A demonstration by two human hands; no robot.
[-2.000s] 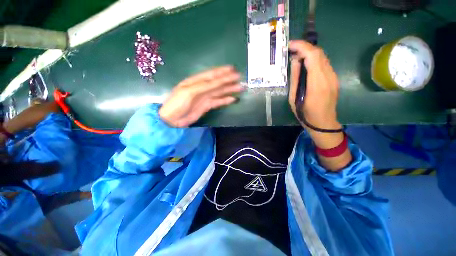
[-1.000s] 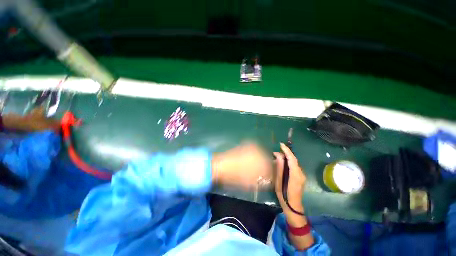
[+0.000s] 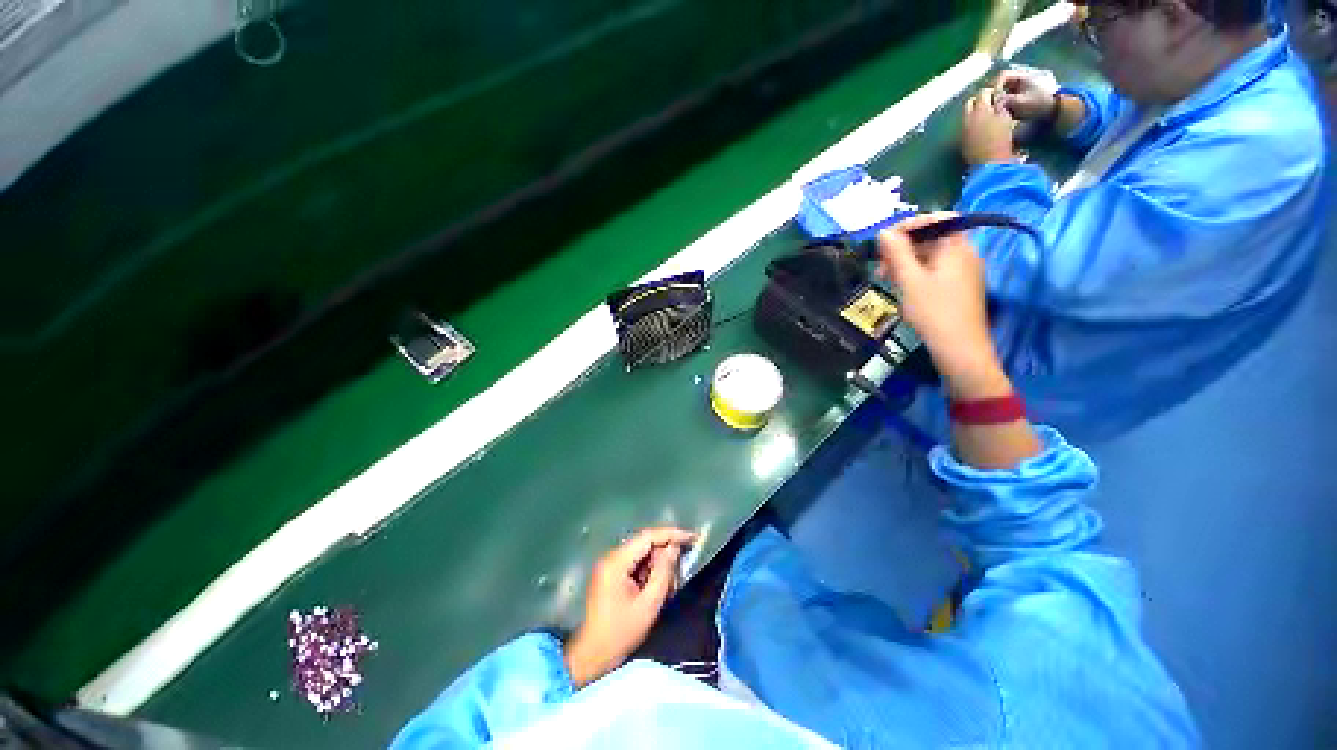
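My right hand, with a dark red wrist band, is raised over the black soldering station at the right. It grips the black soldering iron, whose cord runs off to the right. The iron's tip cannot be made out. My left hand is low over the bench's near edge, its thumb and fingers brought together. Whether they pinch something thin cannot be told. A heap of tiny pink-purple and white components lies at the lower left. A phone unit lies on the green conveyor belt.
A yellow-sided round roll with a white top stands before the station. A black fume fan stands by the white edge. A blue bin holds white papers. A neighbour in a blue smock works at the upper right.
The view has swung to the right. My right hand has moved with the iron from the near bench to over the station. My left hand has parted from the right. The phone unit at the bench's front is gone.
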